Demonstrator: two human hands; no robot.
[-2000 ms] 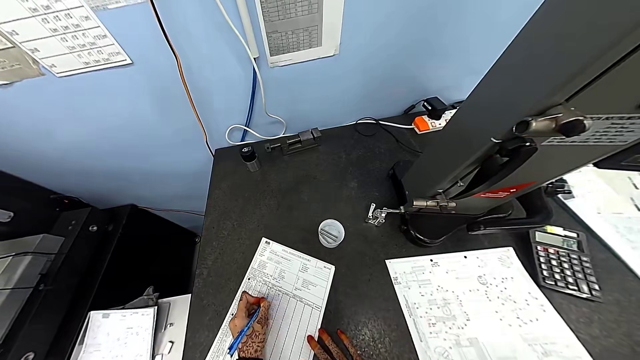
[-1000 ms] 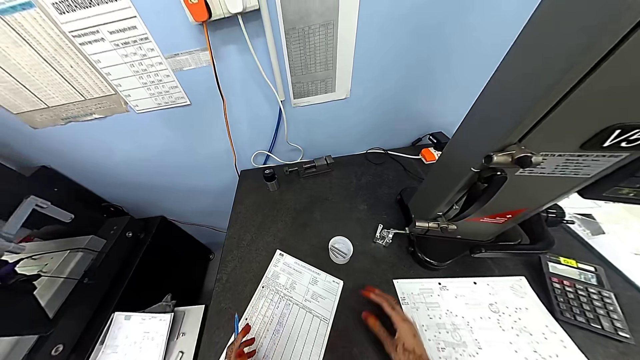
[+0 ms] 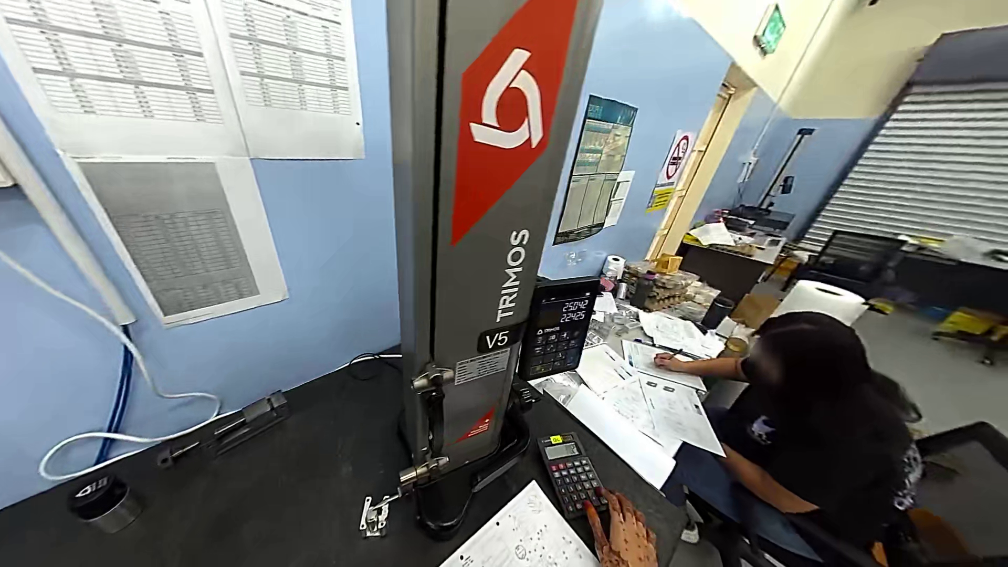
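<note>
My right hand (image 3: 622, 531), with dark-tipped fingers, lies over the lower keys of a desk calculator (image 3: 571, 472), a fingertip touching it; it holds nothing. My left hand is out of the frame. Just left of the calculator lies a drawing sheet (image 3: 524, 535) with printed and handwritten marks. Behind it stands a grey Trimos V5 height gauge (image 3: 472, 315) with a lit display unit (image 3: 557, 327) on its right side. Beside the gauge's probe end, a small metal part (image 3: 374, 516) rests on the black tabletop (image 3: 299, 480).
A small vise (image 3: 248, 425) and a round black-topped container (image 3: 105, 504) stand near the wall at left. A white cable (image 3: 142, 362) loops there. At right a person (image 3: 819, 425) sits writing at a desk covered with papers (image 3: 669, 409).
The view has swung far right and up. My right hand has moved from beside the papers onto the calculator. My left hand, earlier at the form with a blue pen, has left the view.
</note>
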